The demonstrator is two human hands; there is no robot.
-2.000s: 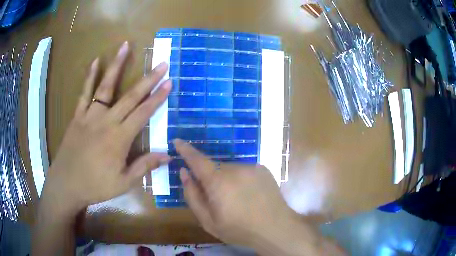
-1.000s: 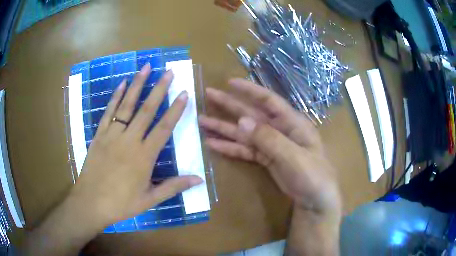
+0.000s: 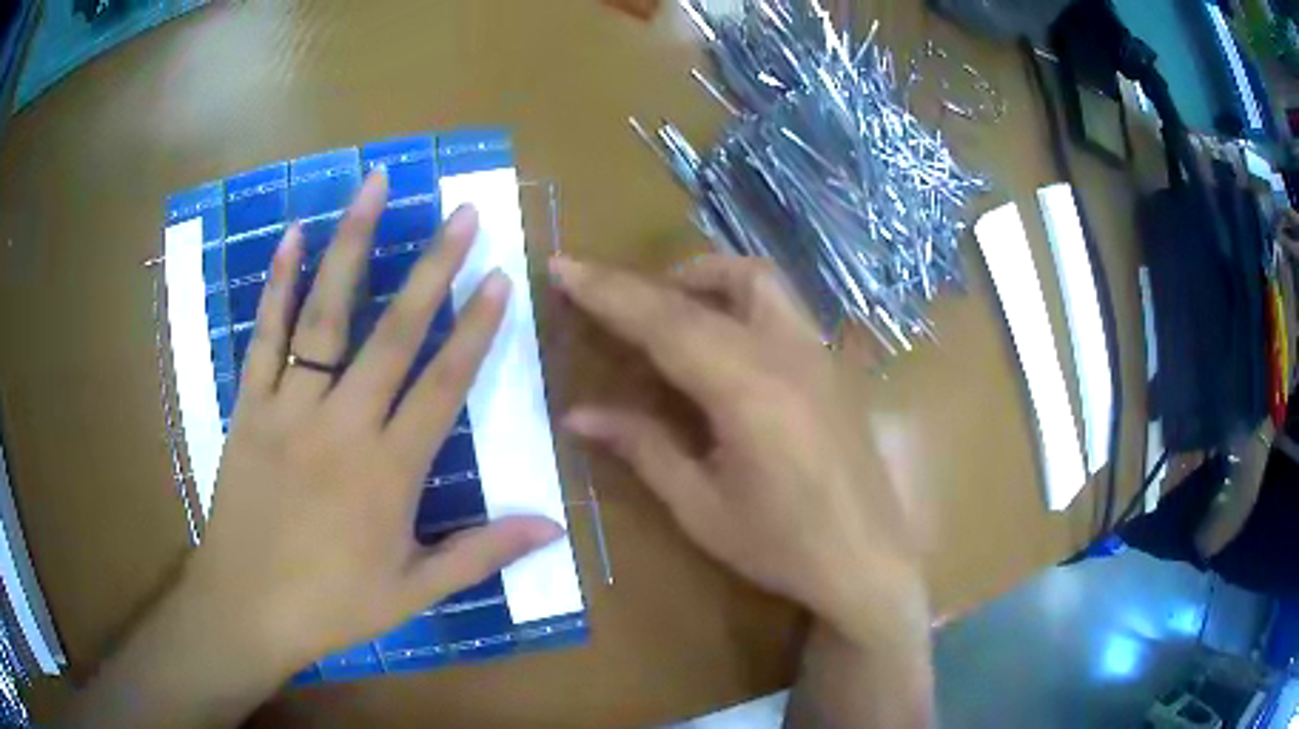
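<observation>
A blue solar cell sheet (image 3: 399, 157) lies flat on the brown table. A white strip (image 3: 499, 370) lies along its right edge and another white strip (image 3: 190, 328) along its left edge. My left hand (image 3: 335, 442), with a ring, lies spread flat over the sheet, its fingertips and thumb reaching the right white strip. My right hand (image 3: 755, 427) is just right of the sheet, its index fingertip at the thin silver bus ribbon (image 3: 600, 541) beside the edge. Its thumb is apart from the index finger. Thin wire ends reach out to the ribbon.
A pile of cut silver ribbon (image 3: 841, 171) lies at upper right. Two loose white strips (image 3: 1033, 356) lie right of it, near a black cord and dark equipment (image 3: 1211, 299). More white strips show at the far left edge. A pale board (image 3: 114, 36) is at upper left.
The sheet and my left hand sit slightly further left in view. My right hand has turned palm down, and its index fingertip has come to the ribbon at the sheet's right edge.
</observation>
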